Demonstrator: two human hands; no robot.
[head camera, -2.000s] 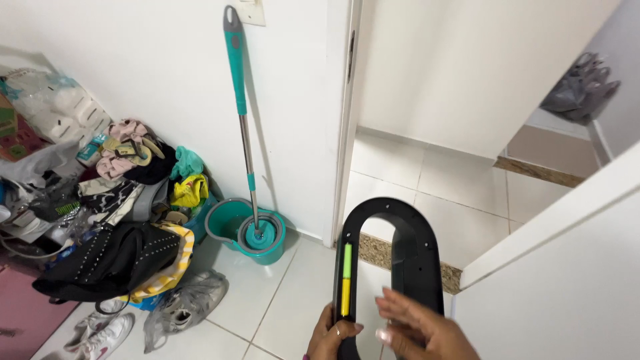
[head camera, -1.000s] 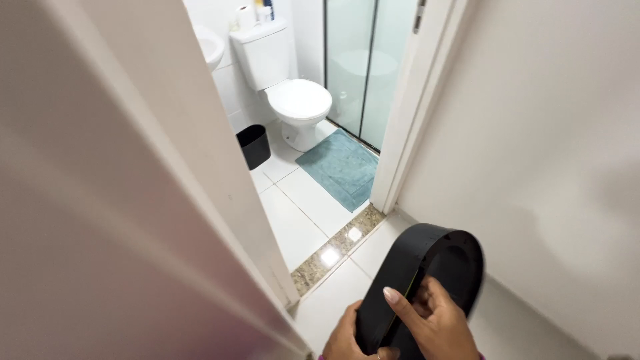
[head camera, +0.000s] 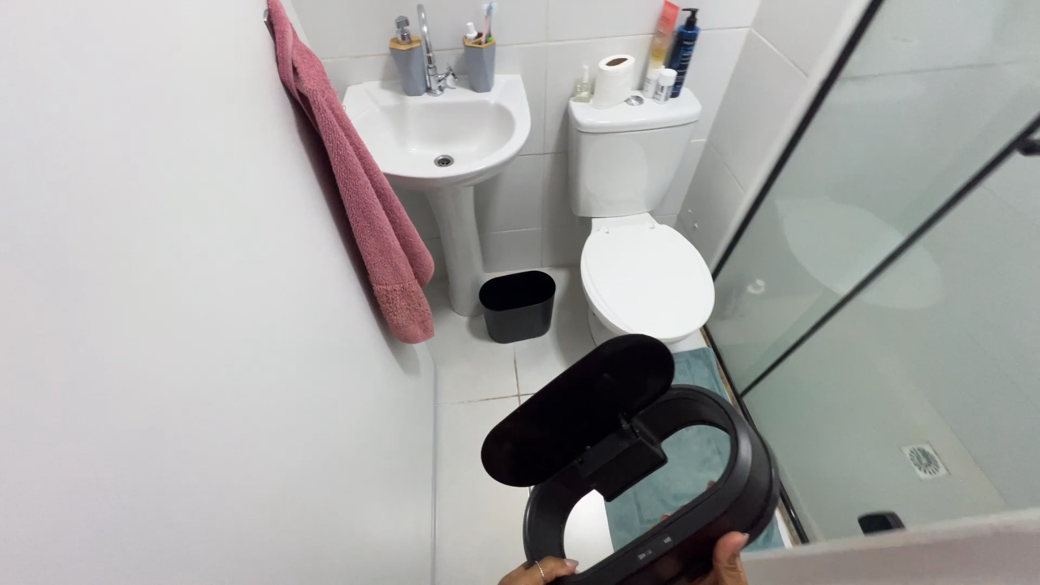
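Note:
A black oval bin lid frame (head camera: 751, 463) is held low in front of me, its hinged flap (head camera: 581, 406) raised. My left hand (head camera: 540, 571) grips the near left rim, a ring on one finger. At the near right side, my right hand (head camera: 725, 561) has its thumb on the frame; its other fingers are mostly hidden. Through the frame's opening the floor and the teal bath mat (head camera: 703, 370) show. Beyond it, a black oval bin (head camera: 517, 313) without a lid stands on the tiles between the sink pedestal and the toilet.
A white sink (head camera: 443, 134) and a toilet (head camera: 646, 280) stand at the back wall. Bottles and a toilet roll (head camera: 614, 80) sit on the tank. A pink towel (head camera: 366, 187) hangs at left. At right is a glass shower screen (head camera: 861, 244).
The view has moved from the hallway into the bathroom. The flap, not seen raised before, now stands up from the frame. My hands have moved to the frame's near edge.

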